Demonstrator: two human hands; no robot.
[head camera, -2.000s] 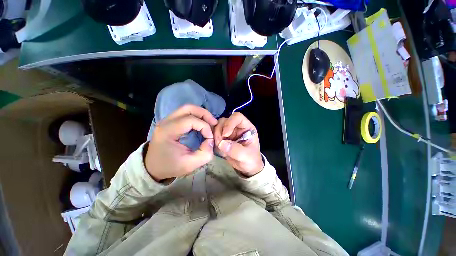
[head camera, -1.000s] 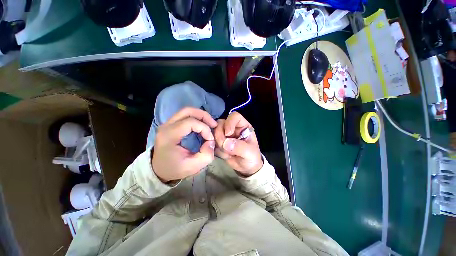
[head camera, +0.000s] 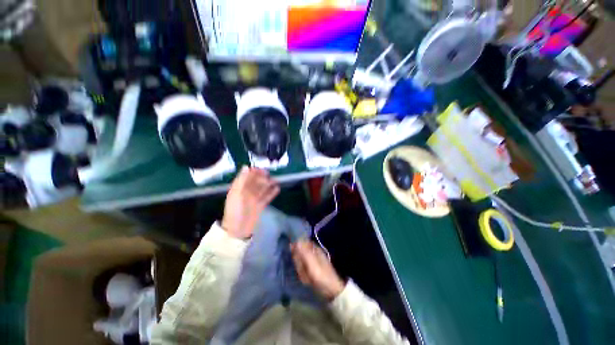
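Three white PTZ cameras with glossy black balls stand in a row at the bench edge: left camera (head camera: 193, 140), middle camera (head camera: 263, 128), right camera (head camera: 328, 129). My left hand (head camera: 248, 201) is raised at the bench edge just below the middle camera; it is blurred and its fingertips show no clear object. My right hand (head camera: 315, 268) is over my lap with fingers curled, also blurred; whether it holds anything is hidden. A thin white cable (head camera: 335, 210) hangs from the bench corner towards my right hand.
Bright monitor (head camera: 290, 30) behind the cameras; fan (head camera: 450, 48) at back right. Mouse (head camera: 401, 173) on a round pad (head camera: 419, 205), yellow tape roll (head camera: 496, 230), pen (head camera: 499, 290) and box (head camera: 475, 155) on the right bench. Open carton (head camera: 50, 286) with cameras at lower left.
The view has tilted up, showing the monitor and whole cameras. My hands, together over my lap before, are now apart; the left has moved up to the bench edge.
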